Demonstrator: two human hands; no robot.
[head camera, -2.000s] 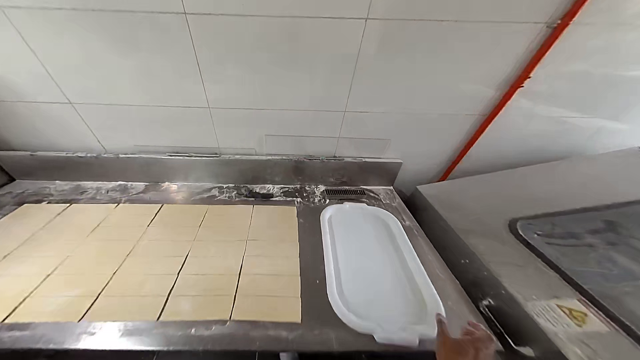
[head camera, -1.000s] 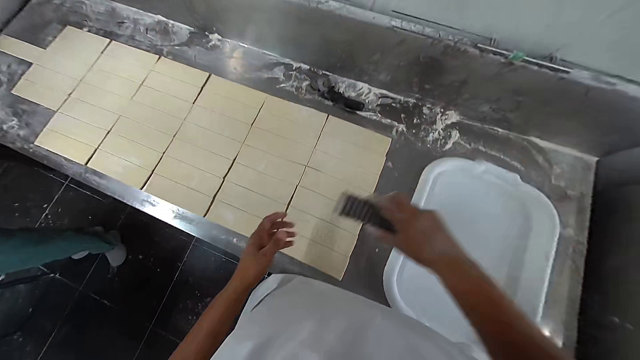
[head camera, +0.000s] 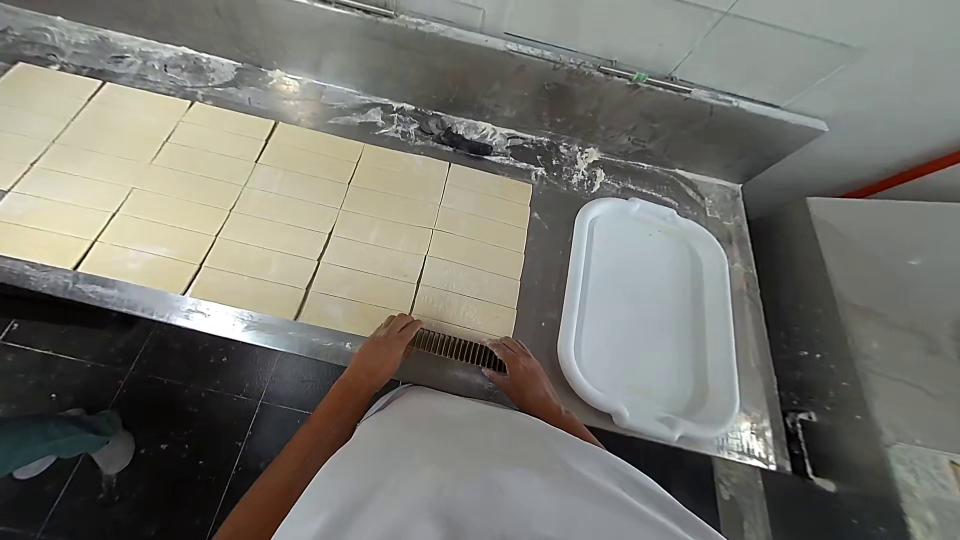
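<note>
A ridged, multi-bladed dough cutter (head camera: 456, 349) lies across the near edge of the last column of dough. My left hand (head camera: 388, 343) grips its left end, and my right hand (head camera: 517, 367) grips its right end with the fingers on top. Flattened pale dough (head camera: 292, 202) covers much of the steel worktop, cut into rows of rectangular pieces. Faint parallel marks show on the pieces just beyond the cutter. To the right of my right hand is a white plastic tray (head camera: 645, 300) with nothing in it.
The steel worktop's raised back edge (head camera: 450, 82) runs behind the dough. A dark object (head camera: 469, 141) lies in scattered flour near it. Another person's leg and shoe (head camera: 112, 450) are at the lower left. A grey metal unit (head camera: 885, 300) stands at the right.
My right hand has brought the cutter down to the dough's near edge, and my left hand now grips its other end. Two seconds ago one hand was at the tray. The view has shifted.
</note>
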